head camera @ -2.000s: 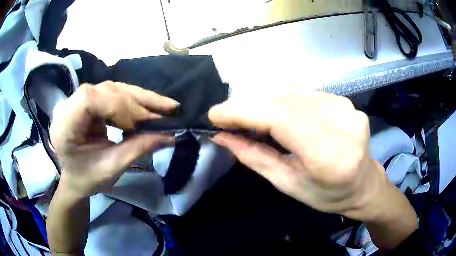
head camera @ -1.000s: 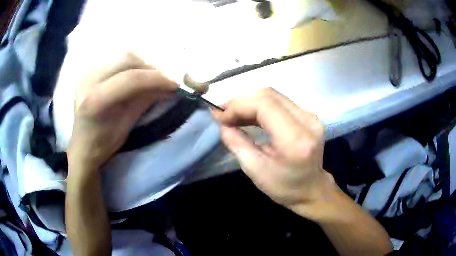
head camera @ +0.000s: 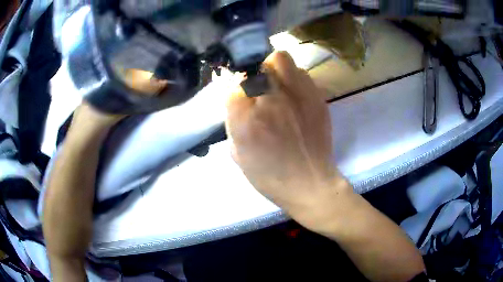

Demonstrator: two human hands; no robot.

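Note:
The sewing machine head (head camera: 245, 41) fills the top middle, close to the camera and blurred. My right hand (head camera: 284, 121) is beside its lit needle area, fingertips bent down at the machine; what they hold is hidden. My left hand (head camera: 144, 81) is mostly hidden behind the machine's dark round guard (head camera: 138, 107); only part of the fingers and the forearm show. A pale grey-white panel (head camera: 160, 146) runs from the needle area down to the left. A bit of black fabric (head camera: 207, 144) shows under it near my right hand.
Silver snips (head camera: 430, 99) and black-handled scissors (head camera: 469, 93) lie at the right on the white table (head camera: 380, 132). An amber scrap (head camera: 336, 41) stands right of the machine head. Striped panels (head camera: 447, 198) hang below right, with more cloth at far left.
The machine head has come into view at the top. Both hands moved from the table's front up to the needle area, with the pale panel now lying across the table.

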